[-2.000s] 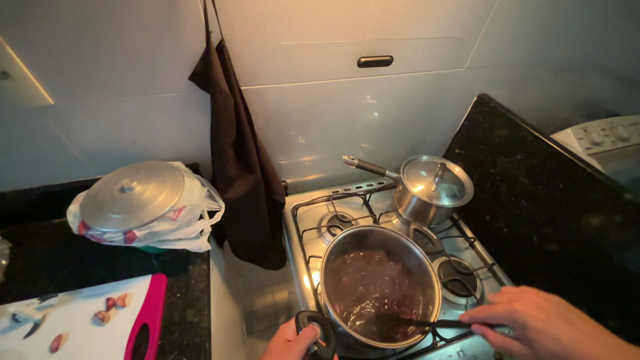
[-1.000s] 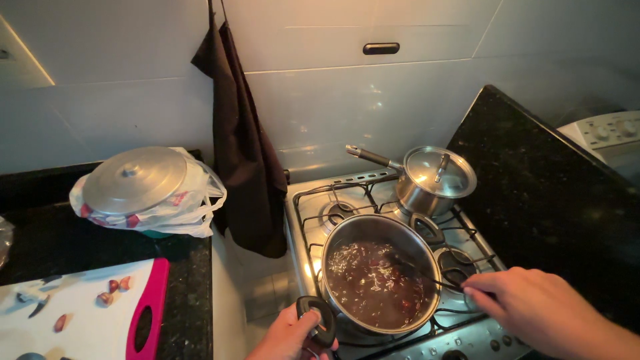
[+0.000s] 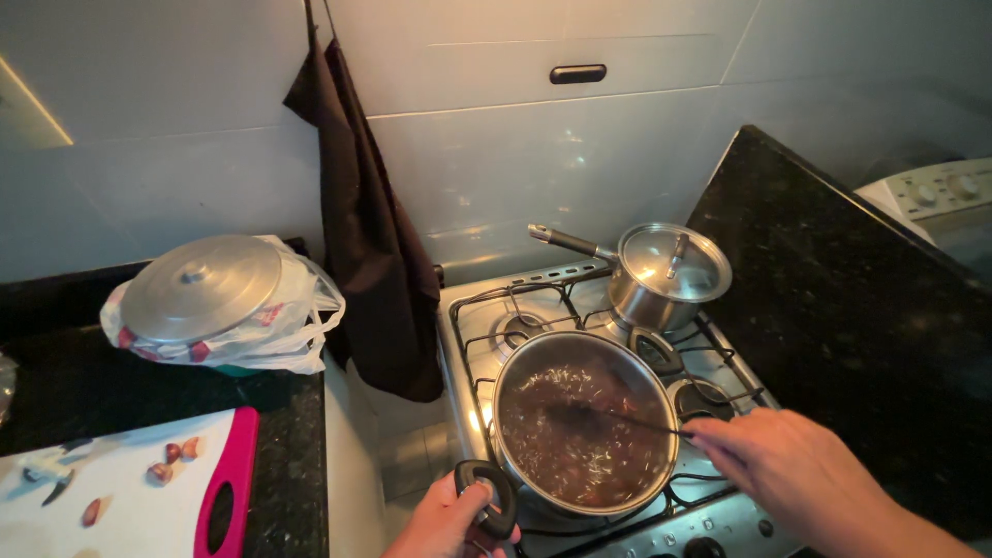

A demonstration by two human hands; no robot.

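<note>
My left hand [image 3: 457, 515] grips the black side handle [image 3: 487, 498] of a large steel pot [image 3: 502, 457]. Dark reddish-brown liquid with solid bits [image 3: 597, 465] fills much of the pot, its surface rippled and glinting. In my right hand [image 3: 775, 457] is the thin dark handle of a utensil [image 3: 643, 423], which slants over the pot's right rim; its head is blurred or under the liquid. The pot's other black handle [image 3: 656, 351] points to the back right. Behind it stands a lidded steel saucepan [image 3: 659, 298].
The pots stand on a gas stove [image 3: 457, 341]. On the left counter are a cutting board [image 3: 139, 496] with small reddish pieces and a metal lid [image 3: 201, 287] over a plastic bag [image 3: 294, 333]. A dark cloth [image 3: 372, 263] hangs behind. A black stone counter [image 3: 837, 310] lies right.
The utensil has moved within the pot, from the lower right two seconds ago to the upper right, and now reaches toward the middle. My left hand has stayed on the pot handle.
</note>
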